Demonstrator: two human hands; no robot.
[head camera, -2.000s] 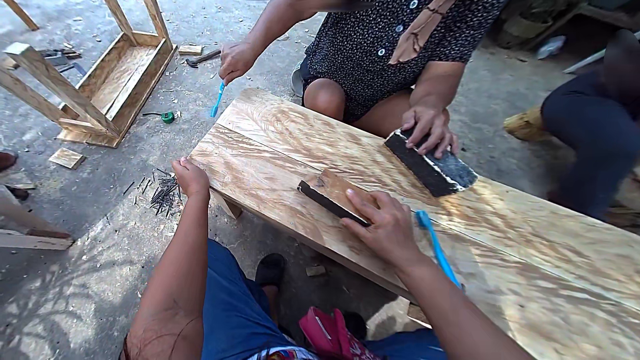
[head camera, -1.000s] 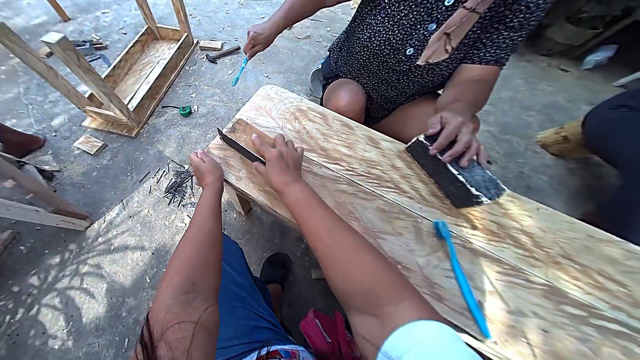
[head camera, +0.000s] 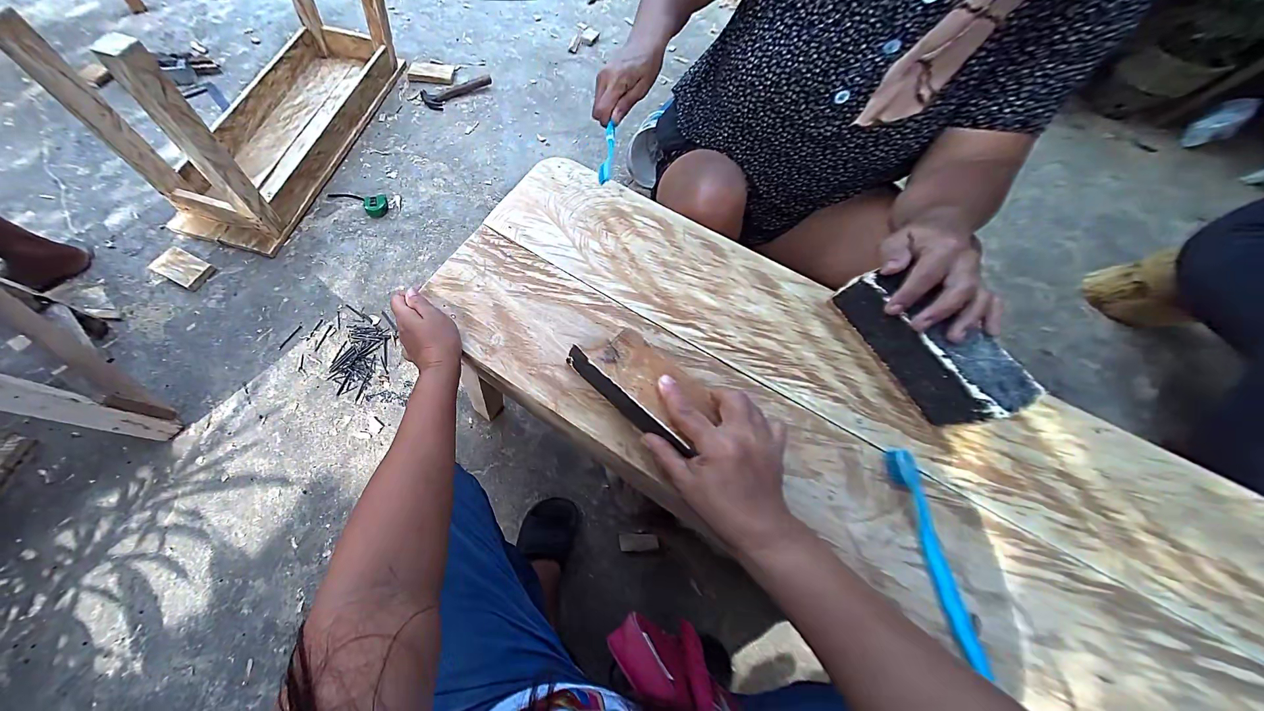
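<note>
A long wooden bench top (head camera: 691, 306) of joined planks crosses the view. My left hand (head camera: 427, 331) grips its near left corner. My right hand (head camera: 726, 454) holds a wooden sanding block (head camera: 657, 370) with a dark abrasive edge, flat on the near plank. To the right of that hand, a blue toothbrush (head camera: 936, 553) lies on the planks. Across the bench a person's hand rests on a larger block wrapped in black sandpaper (head camera: 913, 355). The same person's other hand holds a second blue toothbrush (head camera: 607, 156), its head at the far left end of the top.
A pile of nails (head camera: 360, 355) lies on the concrete floor left of the bench. Beyond are a green tape measure (head camera: 375, 205), a hammer (head camera: 456, 92), wood offcuts (head camera: 181, 268) and an upturned wooden frame with legs (head camera: 286, 128). Another person's knee is at the right.
My right hand slid the block toward the bench's left end, then back to the right. The other person's toothbrush has come down to the bench's far left end.
</note>
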